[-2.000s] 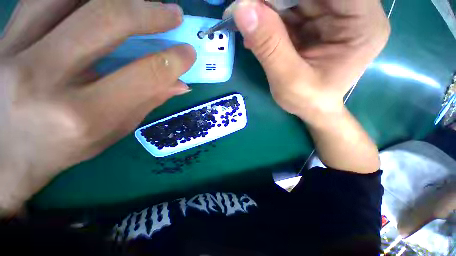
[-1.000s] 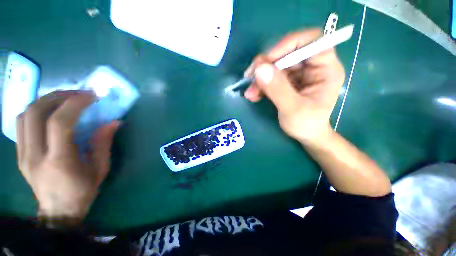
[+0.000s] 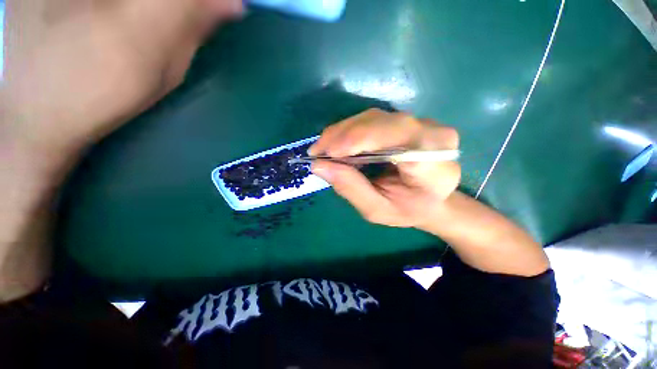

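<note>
My right hand (image 3: 392, 166) holds the slim metal tweezers (image 3: 367, 156) like a pen, tips pointing left into the parts tray. The pale-blue tray (image 3: 234, 202) lies tilted on the green surface, heaped with tiny dark round inserts (image 3: 263, 175). My hand covers its right end. My left hand (image 3: 94, 65) is large, blurred and cut off by the top left edge. A light-blue shell (image 3: 306, 6) shows at its fingertips, cut off by the top edge. Whether a tweezer tip grips an insert cannot be told.
Loose dark inserts (image 3: 263, 221) lie scattered in front of the tray. A thin white line (image 3: 524, 108) crosses the green surface at right. A blue piece (image 3: 637, 164) lies at the far right edge. Pale cloth (image 3: 605, 267) and a red item (image 3: 569, 352) are at lower right.
My right hand has moved down and left, bringing the tweezers to the tray. My left hand has moved up and appears larger, with a shell at the top edge. The other shells have left view.
</note>
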